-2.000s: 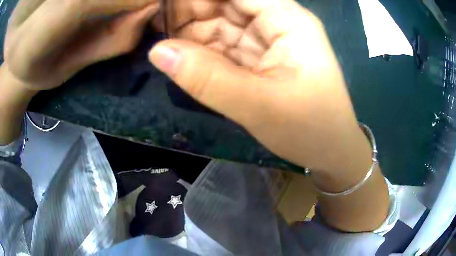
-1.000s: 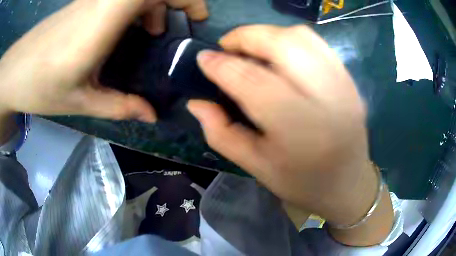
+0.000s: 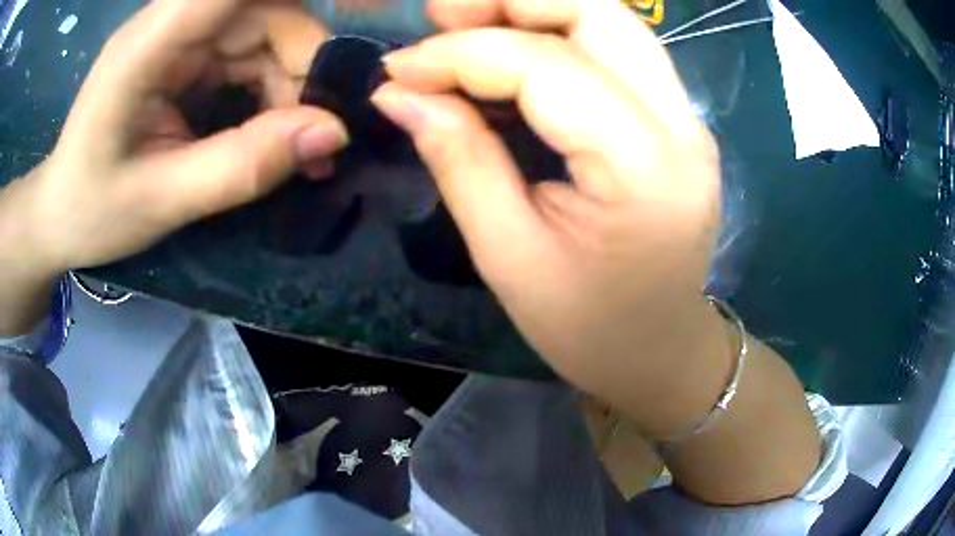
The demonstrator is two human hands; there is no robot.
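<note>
A black, glossy display module [image 3: 351,75] is held up between both hands at the upper centre. My left hand [image 3: 209,136] grips its left edge, thumb in front. My right hand [image 3: 586,157] has thumb and forefinger pinched at its right edge. The fingers hide much of the module. Below it, a dark flat jig [image 3: 325,225] lies near the bench edge, partly covered by my right hand.
A white triangle [image 3: 827,94] lies at the right, with a narrow dark part [image 3: 894,131] beside it. Two thin pale lines [image 3: 717,23] and an orange piece [image 3: 649,10] show at the top. The dark green mat [image 3: 827,283] ends at a front edge near the body.
Both hands have moved up, and the module is now raised between them. My right thumb and forefinger have closed on its edge. The view has shifted slightly.
</note>
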